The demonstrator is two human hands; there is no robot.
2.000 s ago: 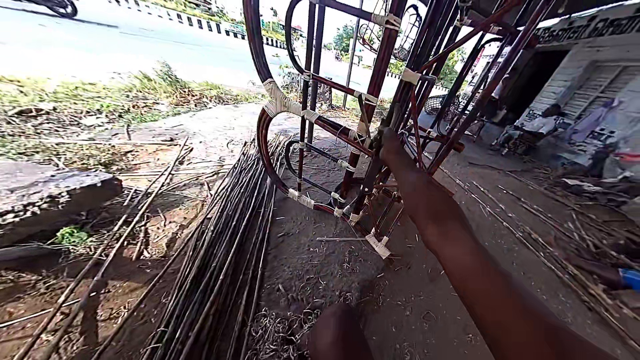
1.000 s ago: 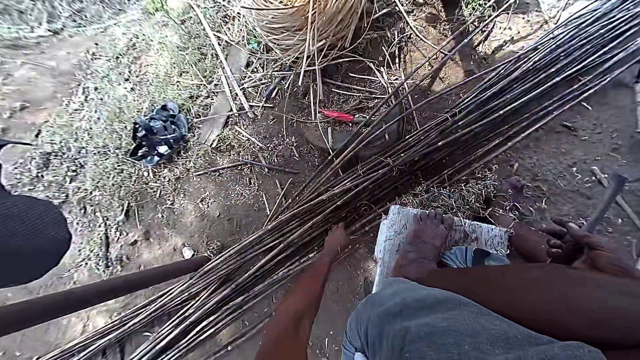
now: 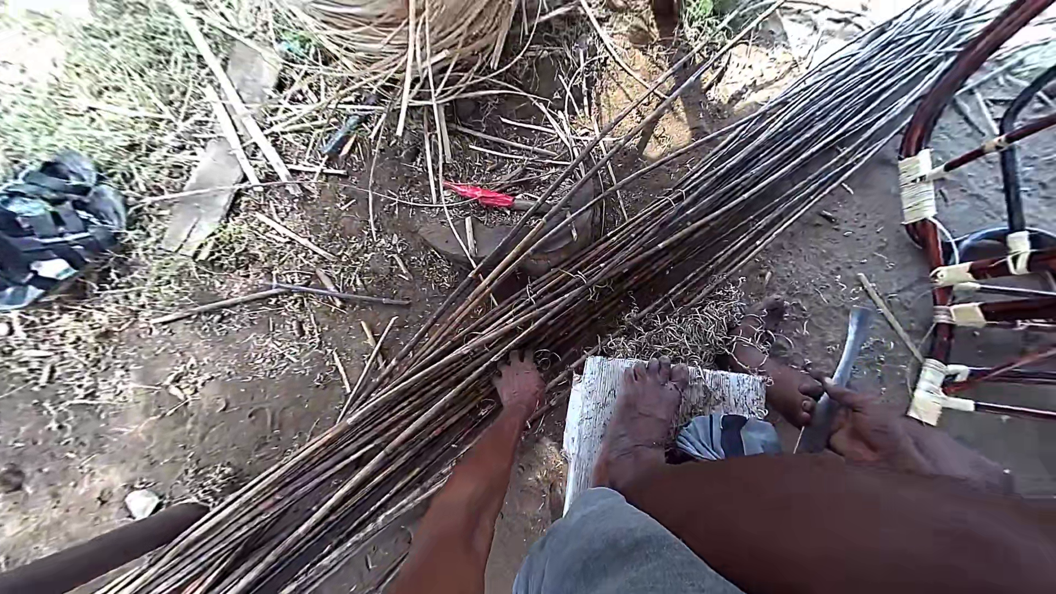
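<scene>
A long bundle of thin cane sticks [image 3: 660, 247] lies across the ground. My left hand [image 3: 520, 384] reaches down onto the bundle's near side; its fingers rest at the sticks, and whether they grip one cannot be told. In my right hand [image 3: 862, 425], at the right, is a knife with a curved metal blade [image 3: 850, 346]. One bare foot stands on a white, rough-surfaced block [image 3: 590, 412], with a folded grey cloth [image 3: 726, 436] beside it. Curly shavings [image 3: 685, 330] lie between the block and the sticks.
A bound cane frame [image 3: 940, 247] stands at the right edge. A coil of pale cane strips [image 3: 429, 33] lies at the top. A red-wrapped tool [image 3: 483, 195] rests beyond the bundle. At far left is a dark crumpled bag or cloth [image 3: 58, 227]; a dark pole [image 3: 107, 549] is at lower left.
The view has swung down from the cane frame to the ground. Two seconds ago a hand was at the frame; in the last second my left hand has stayed at the sticks and my right has kept the knife.
</scene>
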